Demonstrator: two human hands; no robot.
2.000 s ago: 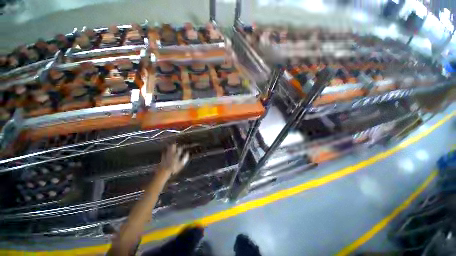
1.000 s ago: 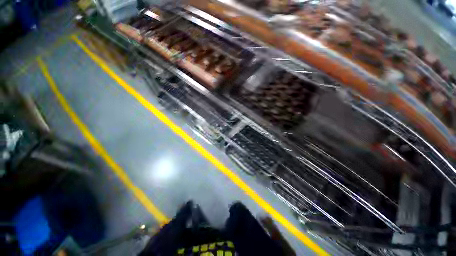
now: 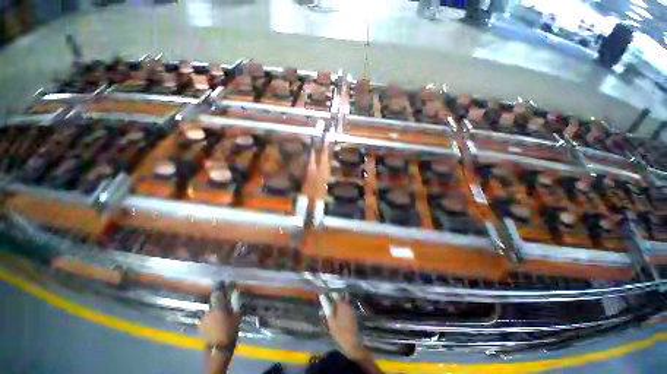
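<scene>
My left hand (image 3: pixel 219 321) and my right hand (image 3: pixel 340 318) are at the lower middle, just in front of the wire rack's chrome edge (image 3: pixel 270 277). Both point towards the rack, with pale tips on some fingers. Blur hides whether they touch the edge or hold anything. Above them, orange-brown fixture boards (image 3: pixel 409 252) carry rows of dark blocky parts (image 3: pixel 398 204), some with lighter tops. Silver clamp bars (image 3: pixel 219 212) run across the boards.
More dark parts (image 3: pixel 183 245) show on a level under the top boards. A yellow floor line (image 3: pixel 139 326) curves along the rack's foot. Grey floor (image 3: pixel 44 329) lies at lower left. Pale floor (image 3: pixel 292 44) lies behind the rack.
The view has swung from the aisle floor to face the rack front. Both hands now show at the rack's edge; one second ago no hand was clearly visible.
</scene>
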